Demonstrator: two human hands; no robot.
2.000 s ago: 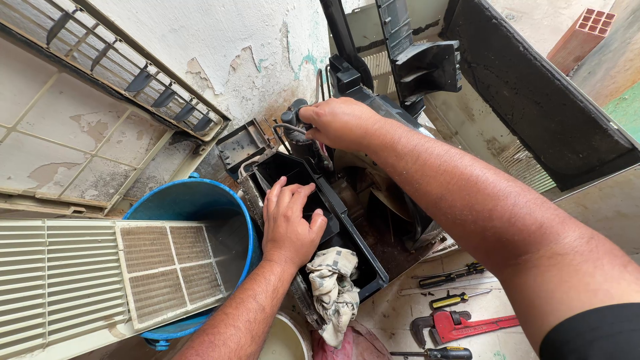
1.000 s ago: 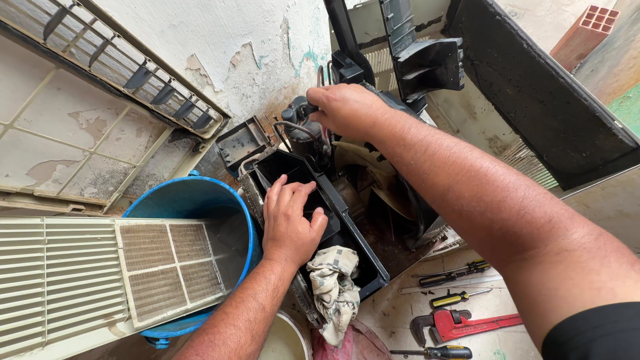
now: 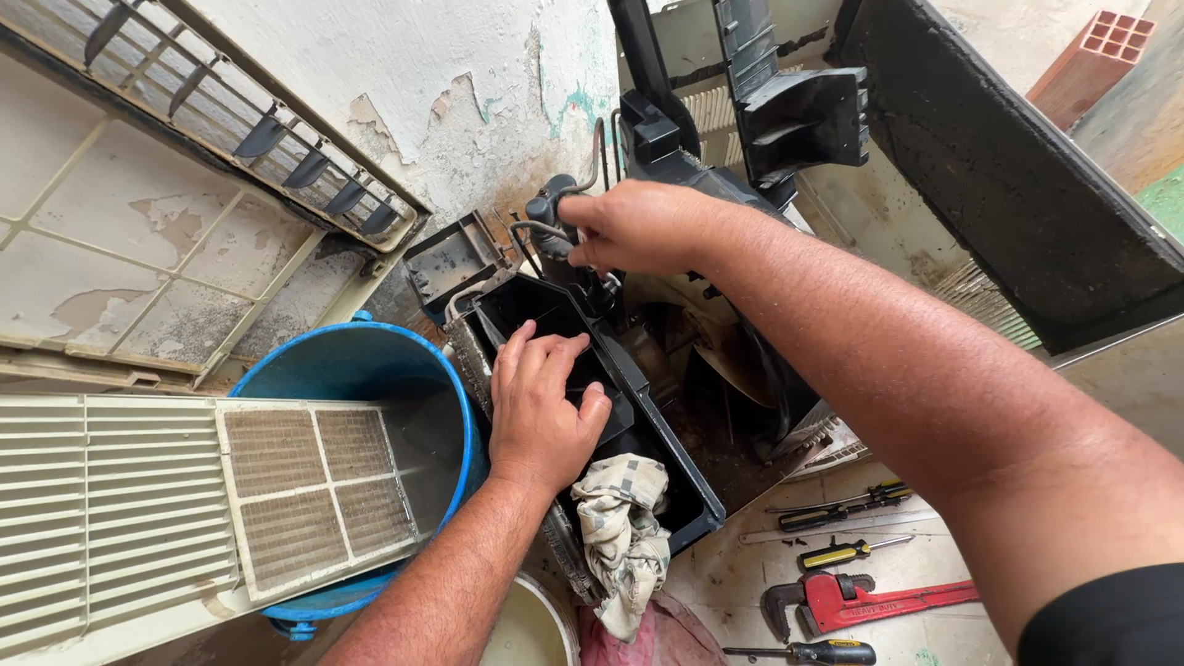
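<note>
Pieces of a dismantled window air conditioner lie about my hands. My left hand rests with its fingers apart on the black plastic housing, holding nothing. Beyond it, my right hand has its thumb and fingers bent close together beside the dark compressor and its copper tubes. A shiny metal tip shows just below those fingers; whether they grip a tool is hidden. To the right of the housing sits a fan. A crumpled checked cloth hangs over the housing's near end.
A blue bucket holds the end of a cream front grille. At right on the floor lie a red pipe wrench, several screwdrivers and a hollow brick farther back. A black-lined casing stands at upper right.
My right hand has shifted slightly at the compressor and tubes, its fingers now lower beside them. My left hand stays on the black housing.
</note>
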